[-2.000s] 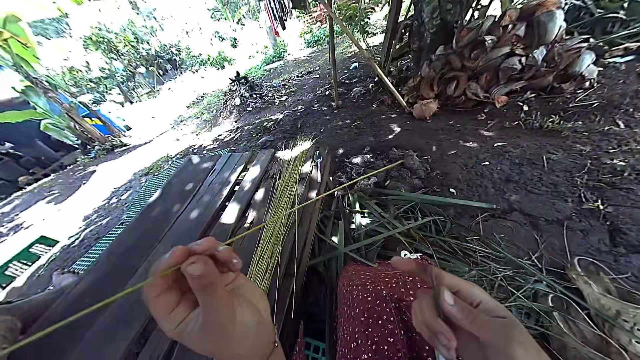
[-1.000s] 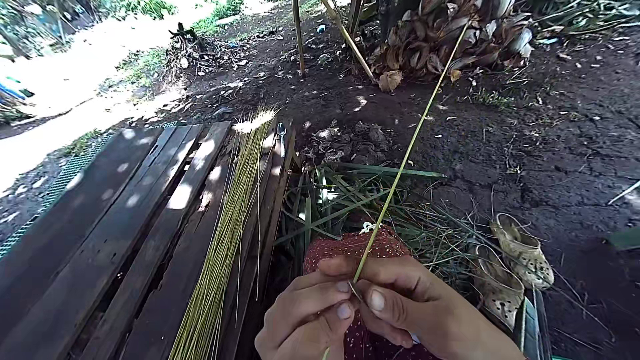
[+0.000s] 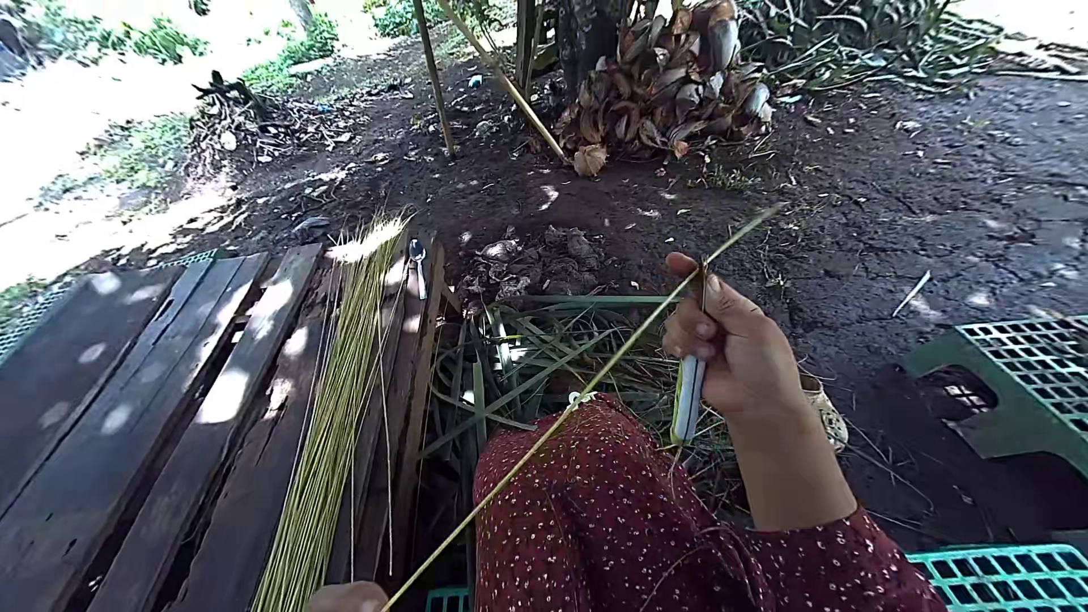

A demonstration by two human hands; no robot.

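Observation:
My right hand [image 3: 731,340] is closed around a knife [image 3: 688,399], whose pale handle sticks out below the fist. Between its thumb and the blade passes a long thin green leaf midrib [image 3: 544,433]. That strip slants down to the lower left, where my left hand [image 3: 348,597] shows only in part at the bottom edge, by the strip's lower end; its fingers are mostly out of frame. A bundle of similar green midribs [image 3: 340,399] lies on the dark wooden plank bench [image 3: 153,425], beside a metal spoon [image 3: 418,265].
Cut green leaf strips [image 3: 544,357] lie on the ground beyond my knee. Green plastic crates [image 3: 1028,374] and a pale perforated shoe [image 3: 823,412] are at the right. Coconut husks [image 3: 671,93] are piled by a trunk, near a leaning pole [image 3: 510,85].
My hands, together on the strip a second ago, are now far apart. The right hand is raised with the knife, and the left is down at the bottom edge. The strip now slants to the lower left.

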